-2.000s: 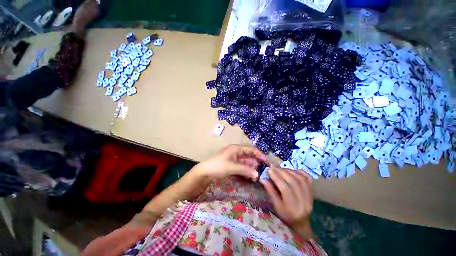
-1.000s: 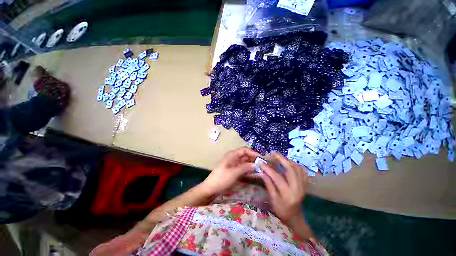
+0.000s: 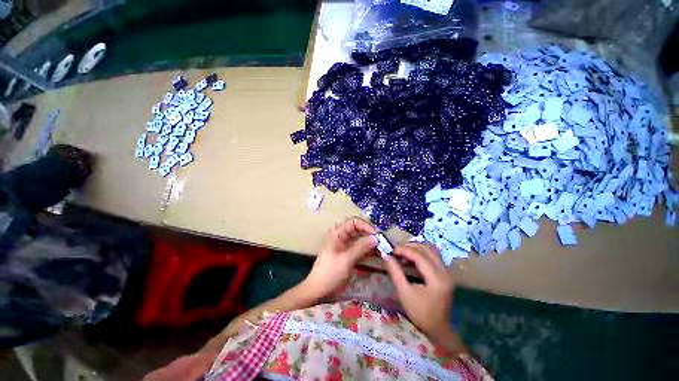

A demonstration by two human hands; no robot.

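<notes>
My left hand (image 3: 339, 257) holds a small white square piece (image 3: 383, 243) between its fingertips, in front of the bench edge. My right hand (image 3: 424, 279) is beside it, fingers bent, with a small dark thing (image 3: 406, 261) at its fingers, partly hidden. The heap of dark square pieces (image 3: 402, 134) lies just beyond my hands. The large pile of white square pieces (image 3: 573, 141) lies to its right. One lone white piece (image 3: 314, 199) lies left of the dark heap's near edge. A sparse group of white units (image 3: 177, 125) lies at left.
A clear plastic bag of dark pieces (image 3: 413, 28) lies behind the dark heap, on a shallow tray (image 3: 322, 46). Clear tape (image 3: 174, 191) crosses the board (image 3: 249, 160). Another person's sleeve (image 3: 45, 178) is at the left edge. A red stool (image 3: 205, 279) stands below the bench.
The white piece between my fingertips is now tilted, and my right hand's fingers have drawn slightly apart from it. The other person's arm has drawn back toward the left. The view has shifted slightly.
</notes>
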